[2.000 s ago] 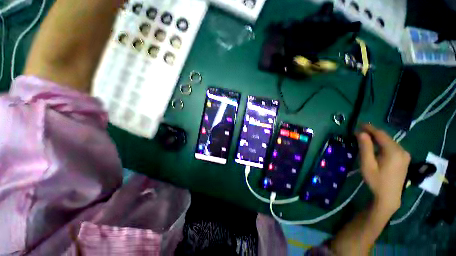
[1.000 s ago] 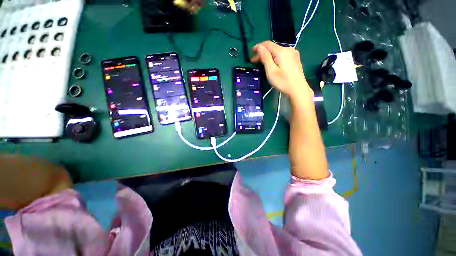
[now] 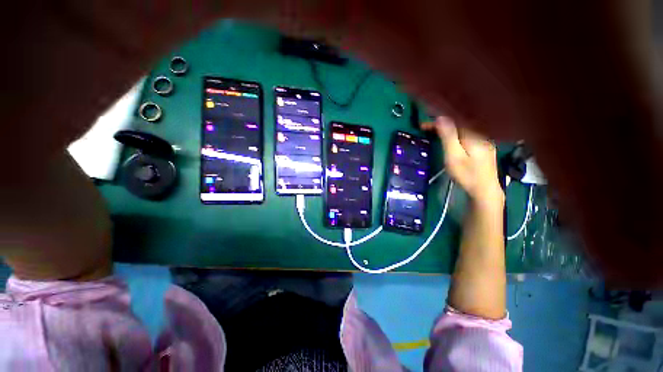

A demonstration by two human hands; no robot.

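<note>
Four black phones lie in a row on the green mat: the left one (image 3: 232, 142), the second (image 3: 298, 142), the third (image 3: 350, 174) and the right one (image 3: 407, 182). Their screens are lit. My right hand (image 3: 469, 156) rests just right of the right phone's top, fingers bent; whether the fingertips hold anything is unclear. My left hand (image 3: 465, 54) is a large dark blur close to the camera, covering the top and upper right; its fingers cannot be made out. Three rings (image 3: 163, 85) lie left of the phones, above an open round black charging case (image 3: 149, 174).
A single ring (image 3: 398, 110) lies above the right phone. White cables (image 3: 374, 270) run from the two middle phones towards the right. A white tray (image 3: 109, 142) shows partly at left. A black plug (image 3: 516, 161) and clear plastic (image 3: 545, 243) lie at right.
My left hand has risen in front of the camera and now hides the mat's far side. My right hand stays near the right phone. The view has shifted, so the phones appear further right and lower.
</note>
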